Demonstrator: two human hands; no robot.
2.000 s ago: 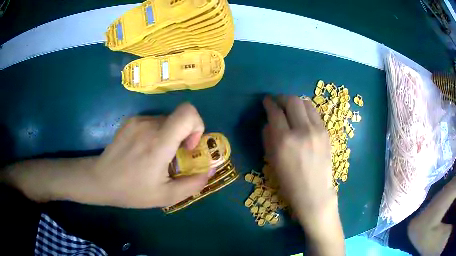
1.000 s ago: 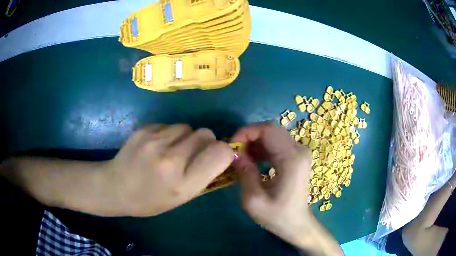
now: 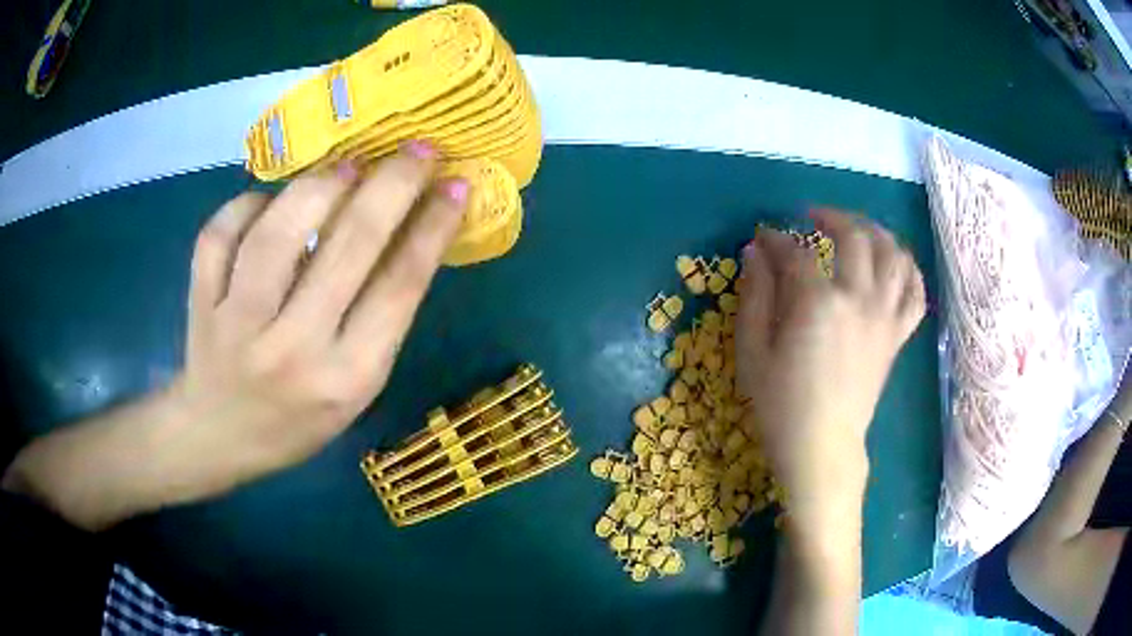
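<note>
A fanned stack of yellow bases point(image 3: 428, 68) lies across the white strip. A smaller yellow base stack point(image 3: 490, 214) lies just below it, mostly hidden by my left hand point(image 3: 304, 292), whose fingertips are over it; a grip cannot be told. My right hand point(image 3: 826, 329) is over the heap of small yellow clips point(image 3: 689, 435), fingers curled down at its upper end; whether a clip is held is hidden. A row of yellow bases on edge point(image 3: 469, 447) stands on the green surface between my hands.
A clear plastic bag of pale pink strands point(image 3: 1006, 360) lies at the right. Another person's arm point(image 3: 1074, 534) is beyond it. Stacked yellow parts point(image 3: 1095, 209) are at the far right edge. The white strip point(image 3: 745, 109) curves across the back. A yellow toy body point(image 3: 56, 47) is at the upper left.
My hands have moved apart. My left hand has left the row of bases and reached up to the stacks. My right hand has gone back to the clip heap. The row now stands uncovered.
</note>
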